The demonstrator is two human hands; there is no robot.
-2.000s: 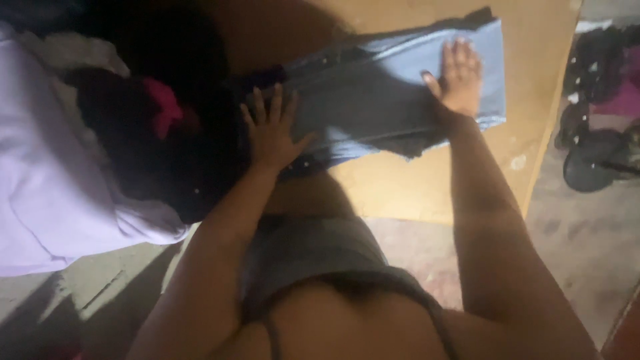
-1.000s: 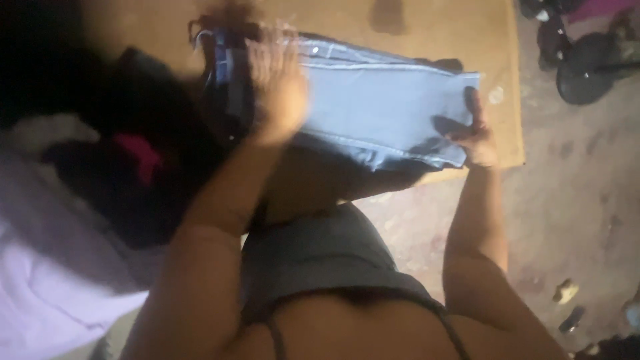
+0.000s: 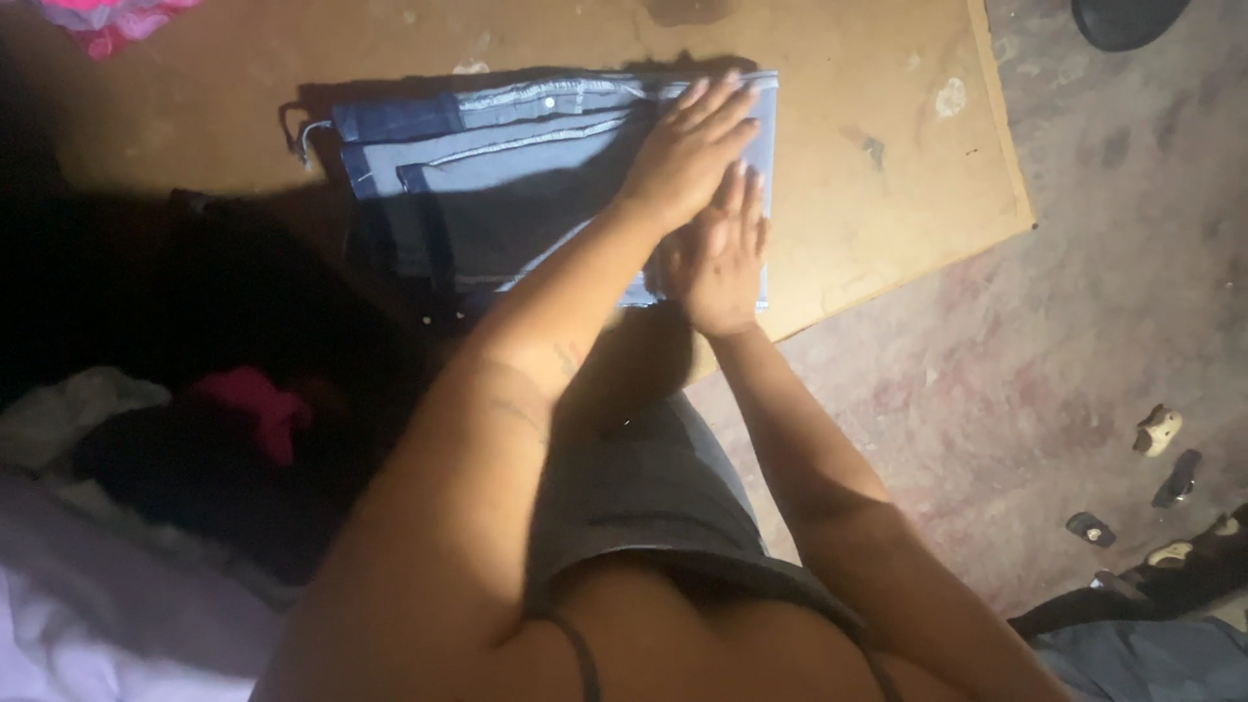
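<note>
A folded pair of blue denim jeans (image 3: 526, 166) lies flat on a tan board-like surface (image 3: 858, 195). Both of my hands rest on its right end, palms down. My left hand (image 3: 692, 151) lies across the upper right part, with fingers reaching to the top edge. Just below it and close beside it, my right hand (image 3: 721, 258) presses on the lower right part near the folded edge. A drawstring or loose strip (image 3: 308, 141) sticks out at the left end. My forearms and their shadow cover part of the lower denim.
Dark clothing with a bright pink cloth (image 3: 255, 405) lies at the left, above a lavender fabric (image 3: 127, 604). Pink cloth (image 3: 122, 24) sits at the upper left. Shoes (image 3: 1160, 429) and small items lie on the worn floor (image 3: 1102, 322) at the right.
My left hand has moved right along the jeans and now lies beside my right hand. The jeans look shorter than two seconds ago. The view has shifted.
</note>
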